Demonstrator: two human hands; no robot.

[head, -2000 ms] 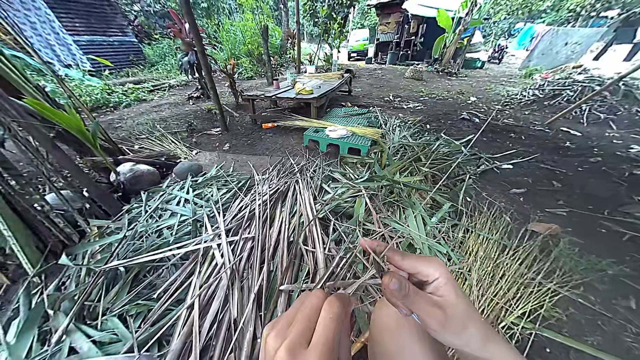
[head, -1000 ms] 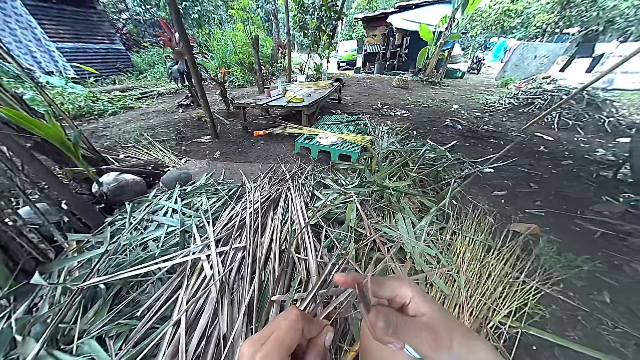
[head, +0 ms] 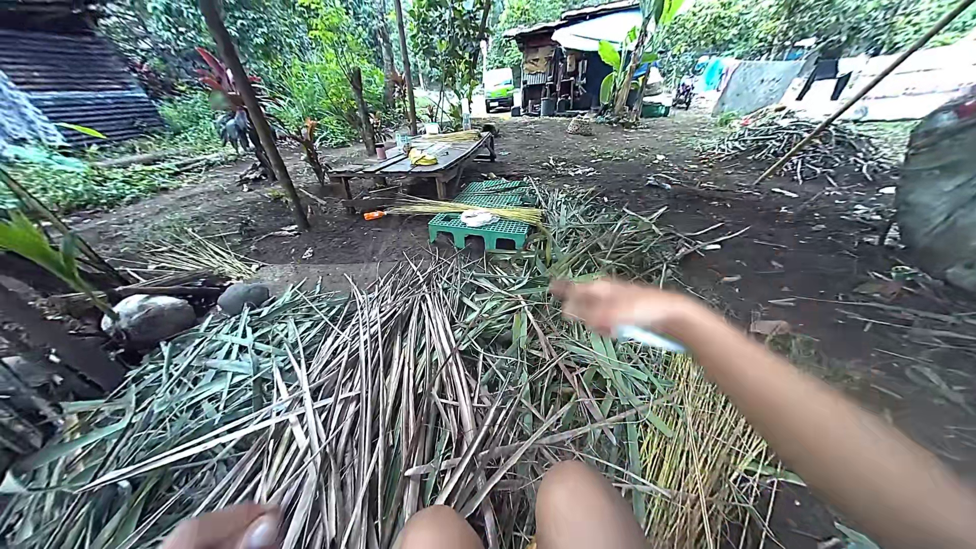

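My right hand (head: 610, 305) is stretched forward over the green leaf strips (head: 595, 366), blurred by motion. A pale, shiny object (head: 648, 338) shows at its palm side, probably the blade or handle of a small tool; its fingers look closed around it. At the bottom edge, my left hand (head: 229, 528) is partly cut off, low over the dry brown palm leaf strips (head: 381, 381); whether it holds anything cannot be told. Thin yellowish midribs (head: 701, 450) lie in a heap to the right of my knees.
Ahead, a green plastic crate (head: 480, 229) bears a bundle of midribs (head: 465, 209) and a white item. Behind it stands a low wooden table (head: 419, 164). Stones (head: 149, 316) lie at left, a stick pile (head: 808, 145) and a boulder (head: 942, 191) at right.
My hands were close together before my knees; now the right one has moved forward and away from the left. The left hand has moved left, toward the bottom edge.
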